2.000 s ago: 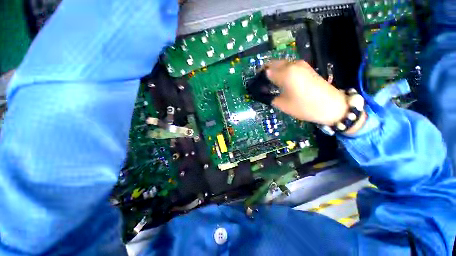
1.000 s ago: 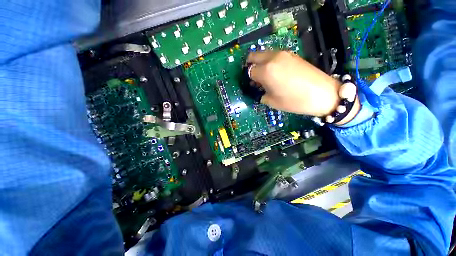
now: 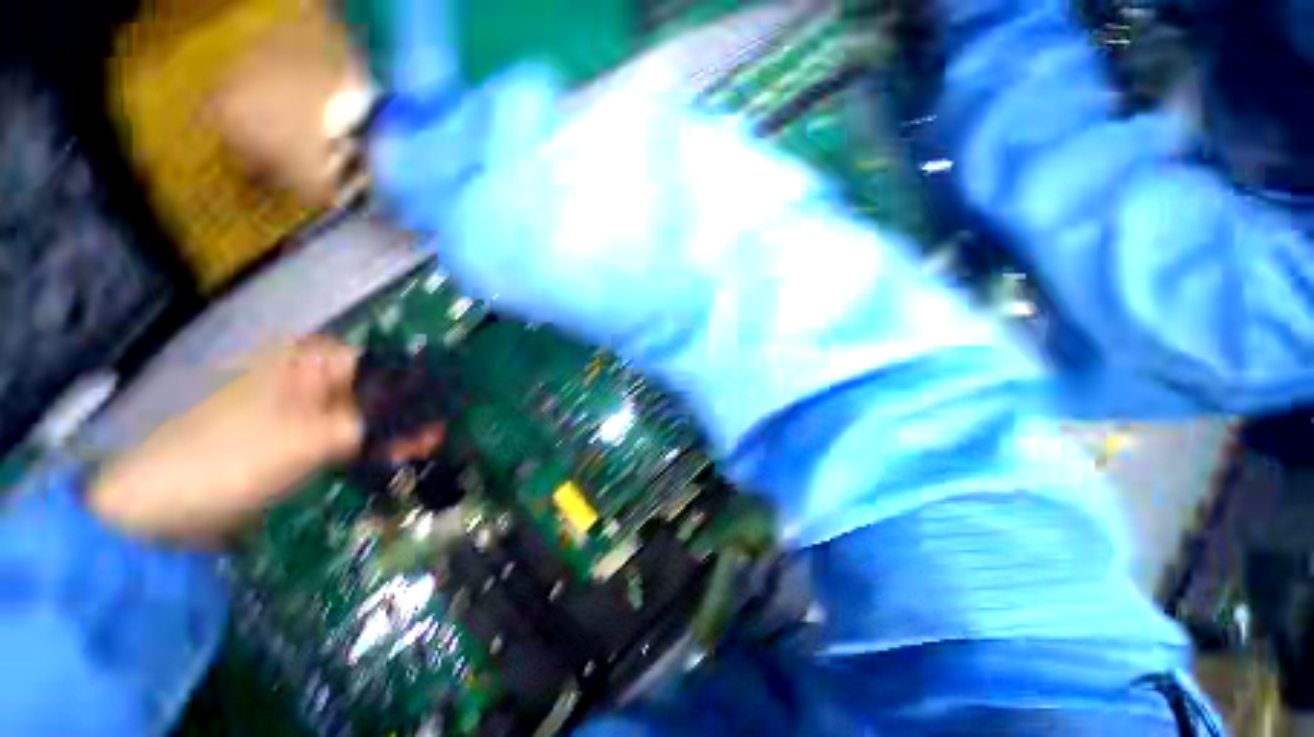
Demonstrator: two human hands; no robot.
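Observation:
The picture is heavily blurred. The green main circuit board [image 3: 533, 410] lies in its black carrier [image 3: 541, 590], partly hidden by my right sleeve. A yellow block [image 3: 575, 507] stands near its lower edge. My left hand [image 3: 296, 432], with black covers on the fingers, is over the upper left part of the boards; whether it holds anything cannot be told. My right hand [image 3: 281, 115], bracelet at the wrist, is at the parts bin with yellow contents [image 3: 166, 87] beyond the rail. Its fingers are too blurred to show a grip.
A parts bin with dark grey contents [image 3: 65, 259] is beside the yellow one. The grey metal rail [image 3: 274, 295] runs diagonally between bins and boards. Another populated board [image 3: 382, 619] is at lower left. Another person's blue sleeve [image 3: 1095, 216] is at upper right.
The view has swung left and blurred. My right hand has left the main board and reached across to the yellow parts bin. My left hand has come into view over the boards.

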